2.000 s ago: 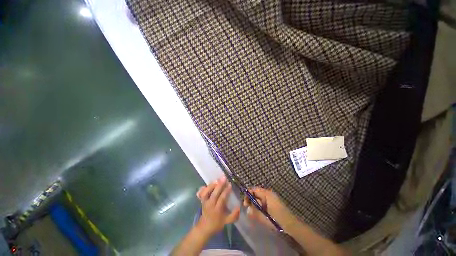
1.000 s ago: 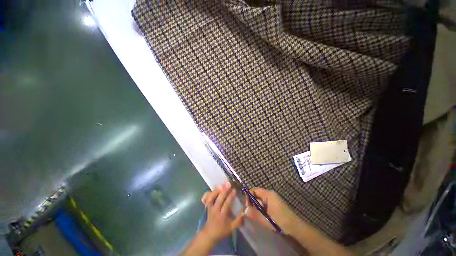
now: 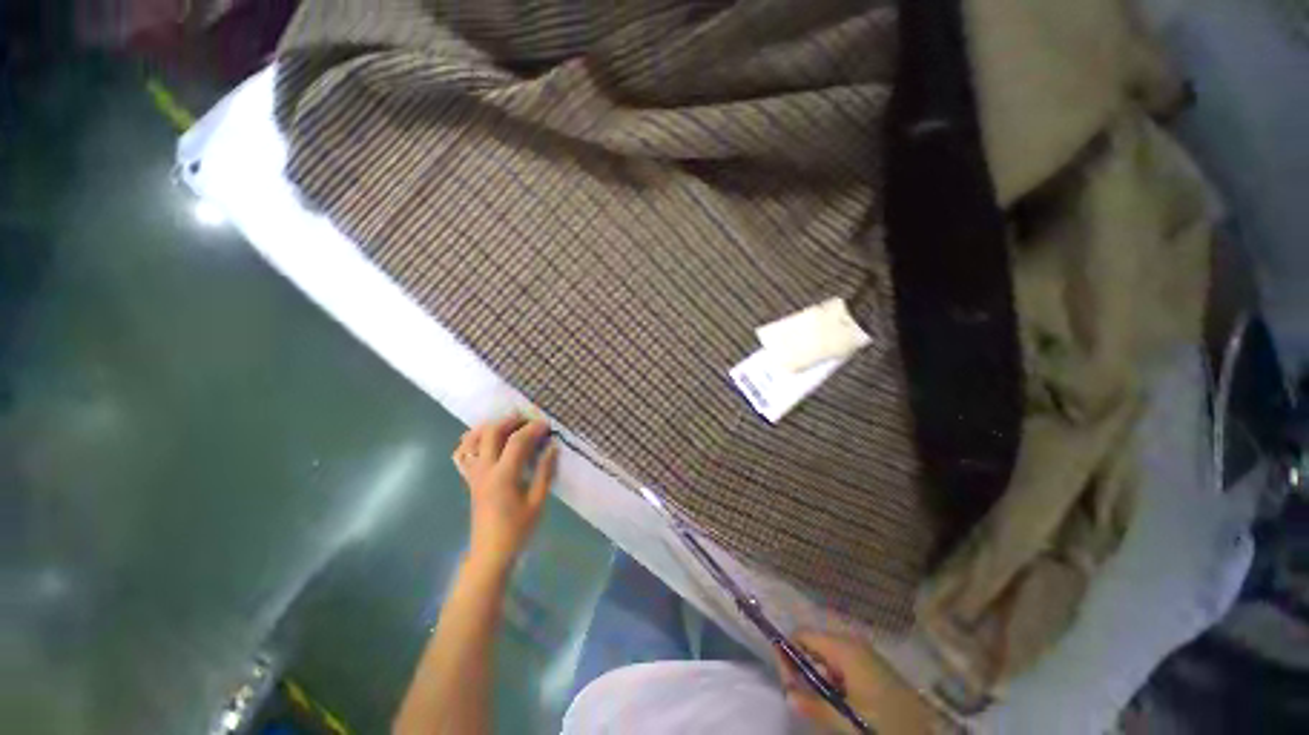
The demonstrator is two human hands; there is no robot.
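Note:
The checked cloth [image 3: 617, 287] lies on the white table, its lower edge running along the table's front border. My left hand [image 3: 503, 467] is at that edge, fingers bent and fingertips on the hem; whether they pinch the cloth is unclear. My right hand [image 3: 854, 682], lower right, is shut on the handles of the long shears [image 3: 725, 582]. The blades point up-left along the hem, their tips short of my left hand. Whether the blades are parted is unclear. A cream tag [image 3: 815, 338] overlaps a white printed tag [image 3: 775, 391] on the cloth.
A dark band [image 3: 955, 287] with small slits lies beyond the check, then the heaped tan coat [image 3: 1091, 373]. The white table border [image 3: 388, 323] shows at left. Beyond it is the glossy green floor [image 3: 172, 474] with yellow line pieces. My clothed lap shows at bottom centre.
My left hand has moved up-left along the hem, away from the shears. My right hand and the shears sit lower right. The view has shifted, showing more tan coat and the table's far corner.

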